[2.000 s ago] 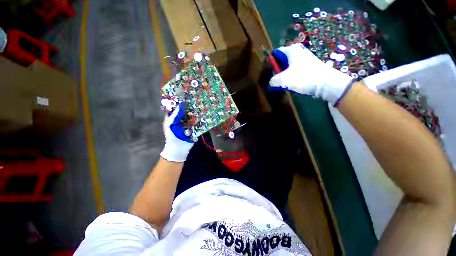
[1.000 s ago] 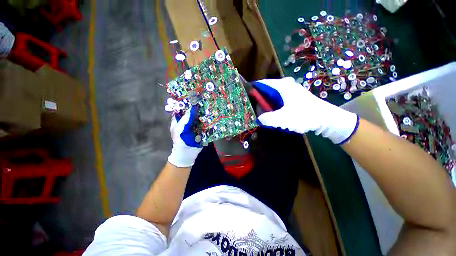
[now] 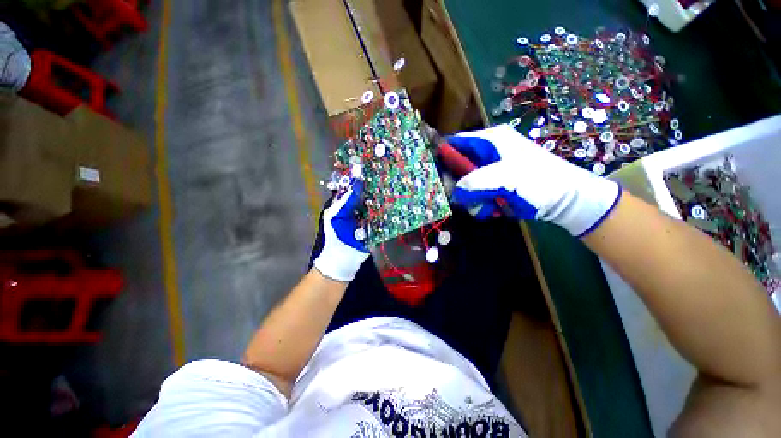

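My left hand (image 3: pixel 344 229), in a white glove with blue palm, holds a green PCB panel (image 3: pixel 402 175) by its left lower edge, over my lap. The panel is crowded with parts, red wires and white discs. Discs hang off its top and lower edges. My right hand (image 3: pixel 522 181), gloved alike, is closed around a red-handled hand tool (image 3: pixel 454 157). The tool's dark jaws are at the panel's upper right edge; whether they grip it cannot be told.
A panel stack (image 3: pixel 599 94) lies on the dark green bench (image 3: pixel 488 34). A white foam box (image 3: pixel 655 175) with loose boards stands at right, partly behind my right arm. Cartons (image 3: pixel 330 60) are beside the bench. Red stools (image 3: pixel 60 295) stand at left.
My right hand has come from over the bench to the panel's right edge with the tool. The panel and my left hand have shifted right in view.
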